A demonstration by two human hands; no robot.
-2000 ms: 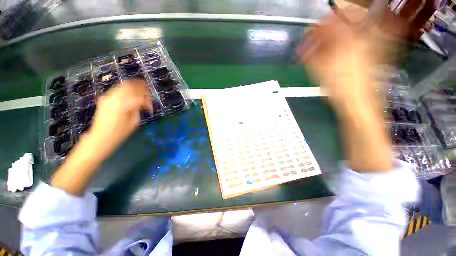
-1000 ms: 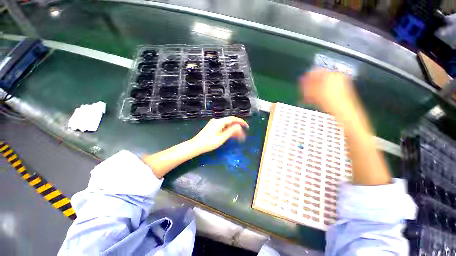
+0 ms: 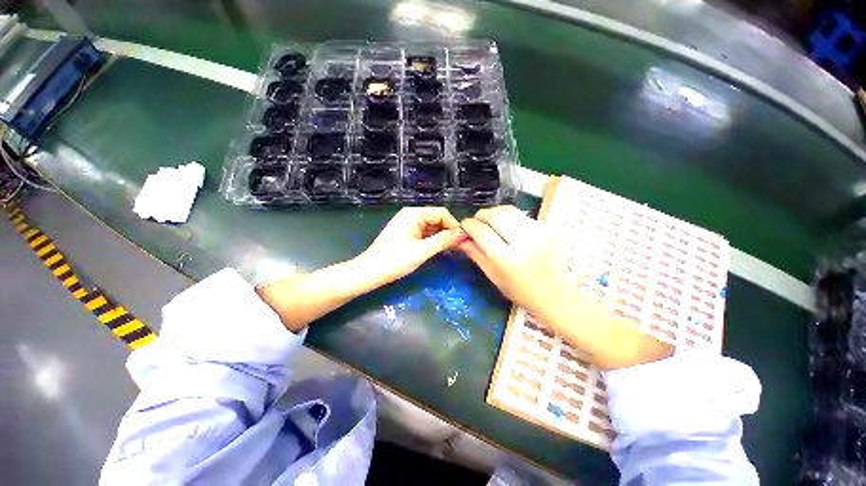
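My left hand [image 3: 413, 242] and my right hand [image 3: 503, 249] meet at the fingertips above the bench, between the tray and the sheet. Their fingertips are pinched together; a small reddish spot shows there, but I cannot tell whether it is a piece or skin. A white adhesive sheet [image 3: 655, 256] with columns of small brown pieces lies on a brown-edged backing board, partly under my right forearm. The clear blister tray [image 3: 344, 121] with black housings [image 3: 375, 177] lies beyond my hands.
Blue film scraps [image 3: 442, 306] lie on the green bench below my hands. A crumpled white wipe [image 3: 169, 194] is at the left, a blue device [image 3: 52, 85] at the far left. Stacked dark trays [image 3: 836, 380] stand at the right edge. Hazard tape [image 3: 81, 285] marks the floor.
My right hand has come left and down from above the sheet to meet my left hand. My left hand stays near the tray's front edge. The view has shifted slightly.
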